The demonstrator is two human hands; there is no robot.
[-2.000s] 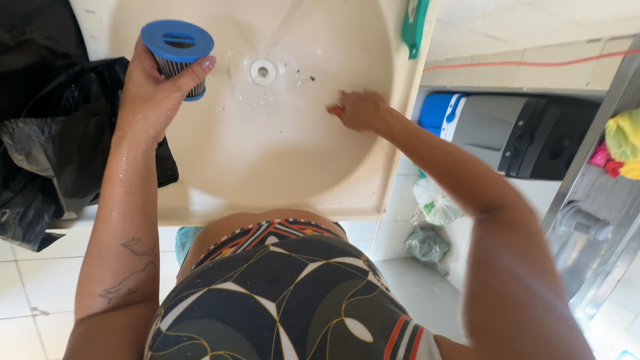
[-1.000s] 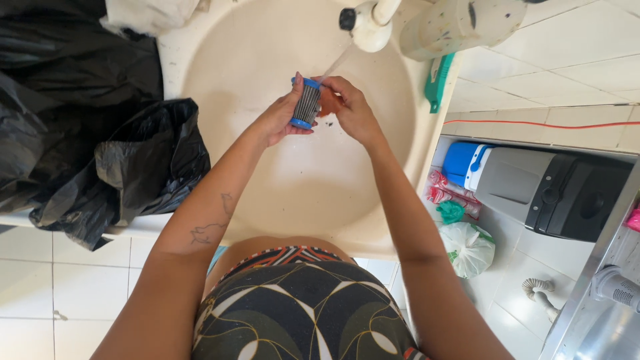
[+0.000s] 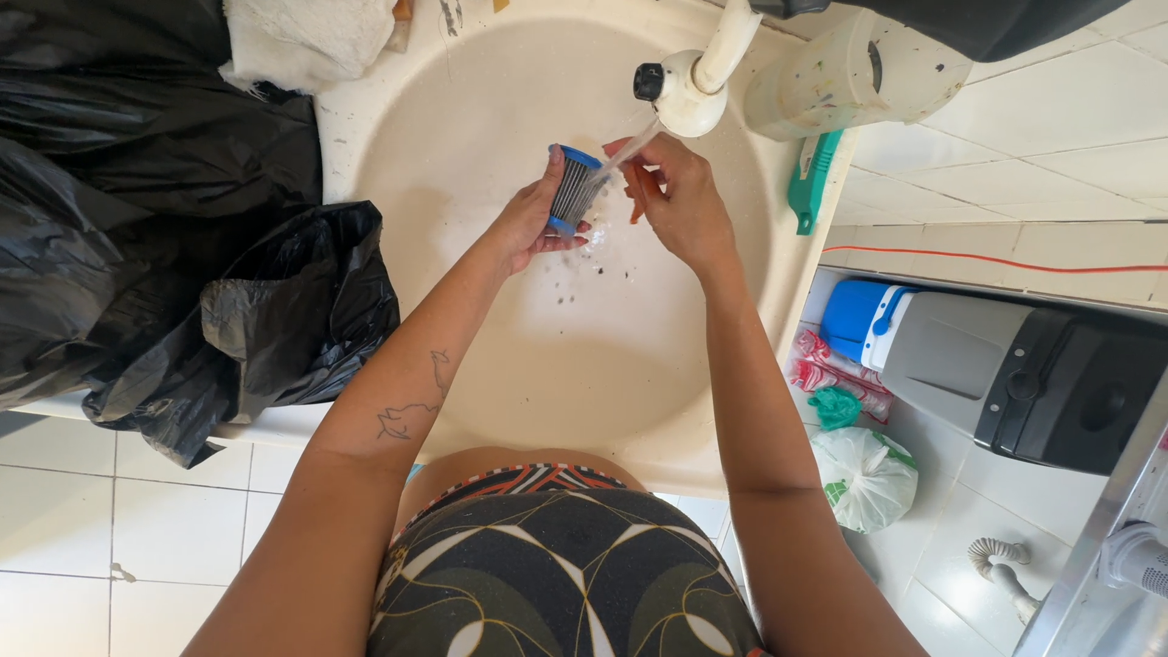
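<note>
My left hand (image 3: 532, 214) grips a pleated filter cartridge (image 3: 572, 190) with blue end caps, tilted over the round beige basin (image 3: 547, 383). Water from the white faucet (image 3: 693, 91) streams down onto the pleats. Just right of the cartridge, my right hand (image 3: 680, 196) pinches a small orange-brown object (image 3: 641, 192); its kind is unclear, and fingers hide part of it. Dark bits lie in the basin below the cartridge.
Black plastic bags (image 3: 164, 228) cover the left side, below a white cloth (image 3: 310, 36). A stained plastic container (image 3: 849, 82) and a green-handled tool (image 3: 812, 182) stand at the basin's right edge. A blue and grey cooler (image 3: 949, 351) and a tied white bag (image 3: 862, 474) are farther right.
Two seconds ago the hands were far apart, with the cartridge upright at the basin's left; now they are close together under running water. The view has shifted, bringing the faucet in.
</note>
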